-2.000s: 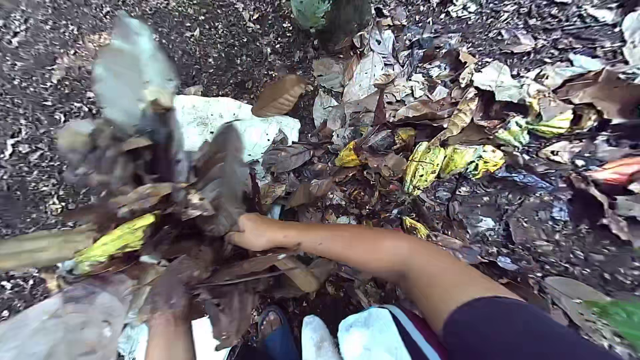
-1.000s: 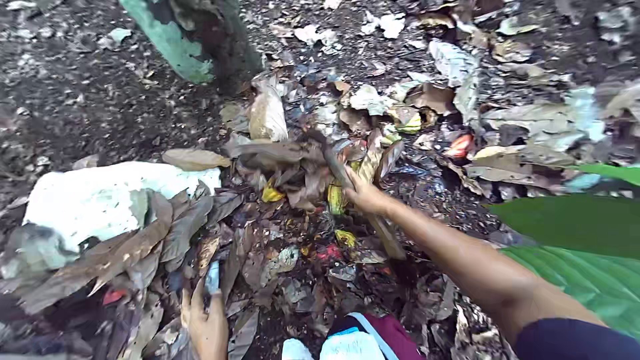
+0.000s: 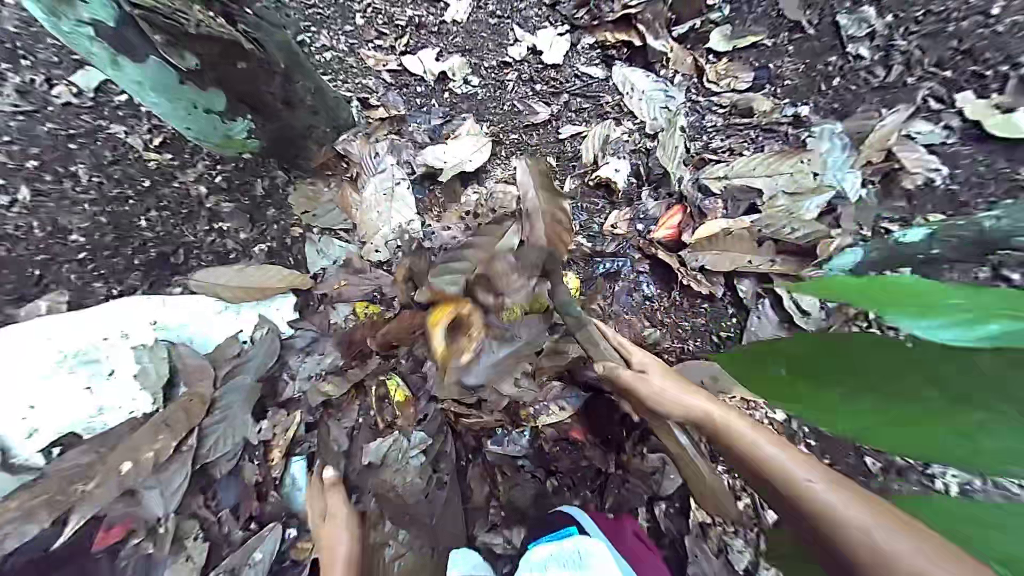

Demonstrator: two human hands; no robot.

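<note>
My right hand (image 3: 648,380) grips a brown wooden stick (image 3: 580,324), which slants from the lower right up toward a blurred clump of dry leaves (image 3: 512,256). Beside that clump lies a yellow-orange piece of fruit husk (image 3: 456,332) with a dark hollow, also blurred. Down at the lower left, my left hand (image 3: 332,516) rests low against the leaf litter, nearest to a small pale blue object (image 3: 295,484); its fingers are partly hidden, and whether it holds anything cannot be told.
A tree trunk (image 3: 264,80) with pale green patches rises at the upper left. Whitish sheet-like material (image 3: 88,360) lies at the left, partly under brown leaves. Large green leaves (image 3: 872,392) reach in from the right. A red-orange husk piece (image 3: 670,224) lies beyond my right hand.
The view has shifted repeatedly. Since one second ago, the yellow-orange hollow husk has come into sight among the leaves. My right hand still grips the stick.
</note>
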